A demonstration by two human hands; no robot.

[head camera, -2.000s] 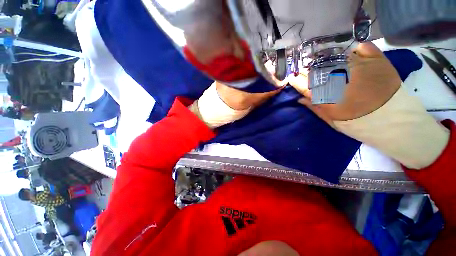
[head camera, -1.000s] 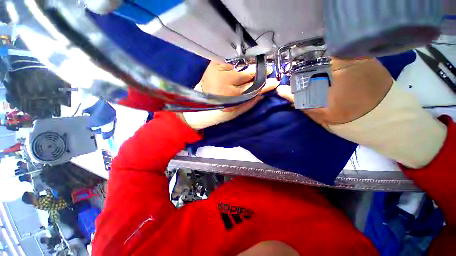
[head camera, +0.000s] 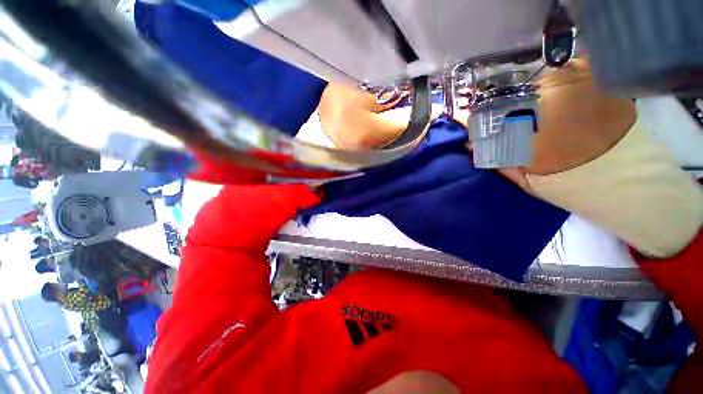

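A navy fabric panel (head camera: 462,212) lies from the needle area (head camera: 447,96) towards the table's front edge. Another navy piece (head camera: 231,73) lies at upper left. My left hand (head camera: 351,119) is left of the needle, its fingertips hidden behind a curved dark metal part. My right hand (head camera: 582,127) is right of the needle with its thumb side at the panel's upper edge. A grey guard (head camera: 502,135) hides most of its fingers; their grip is unclear. The sewing machine's grey-white head (head camera: 478,35) hangs over both hands.
A large blurred shiny curve crosses the upper left. A measuring tape (head camera: 432,265) runs along the table's front edge. Blue and white cloth (head camera: 628,338) is below at right. A motor housing with a round vent (head camera: 100,206) is at left; a person in a checked top (head camera: 81,300) is beyond.
Since one second ago, the machine head and guard appear further right in the view. The navy panel stays between my hands, with its lower corner slightly further right. Less of my left wrist shows.
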